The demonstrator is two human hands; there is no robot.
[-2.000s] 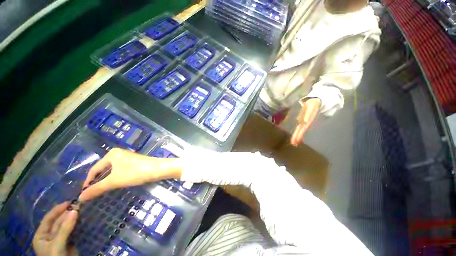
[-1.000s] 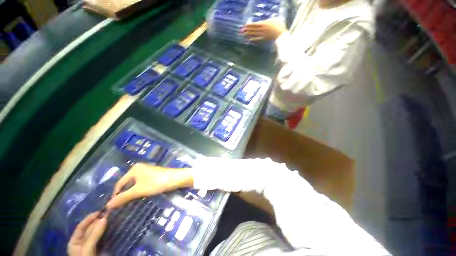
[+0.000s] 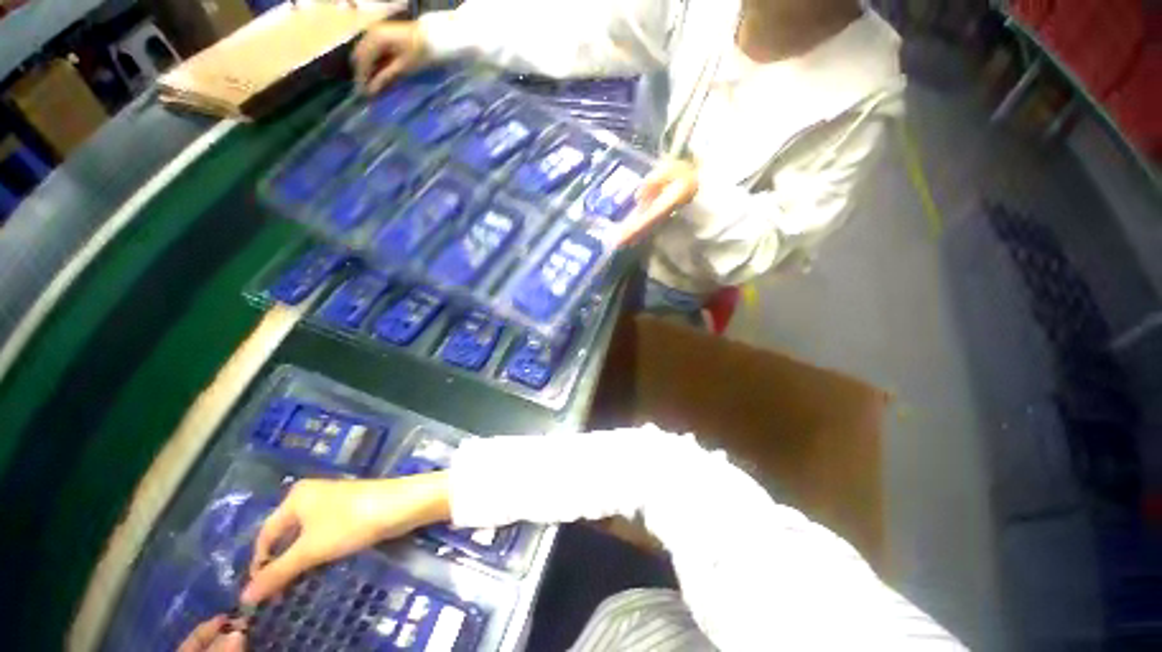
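A clear sheet with rows of dark round stickers point(image 3: 329, 614) lies over the near tray. My right hand point(image 3: 306, 529) is above its left part, thumb and forefinger closed together at the sheet's edge; whether they pinch a sticker is too small to tell. My left hand point(image 3: 214, 637) is cut off by the bottom edge; its fingertips pinch the sheet's edge just below my right fingertips. The near clear blister tray point(image 3: 405, 410) holds blue phone housings; one housing point(image 3: 319, 433) shows at its far end, others are partly under the sheet and my right arm.
A coworker point(image 3: 790, 140) stands beyond, both hands holding a filled tray point(image 3: 440, 191) tilted above another filled tray point(image 3: 433, 334) on the bench. The green conveyor point(image 3: 140, 344) runs at left, with brown cardboard point(image 3: 274, 57) beyond it. A brown box point(image 3: 765, 420) stands right of the bench.
The coworker has lifted a filled tray with both hands over the one on the bench. The view has shifted, and my two hands sit lower in it, still close together at the sheet's edge.
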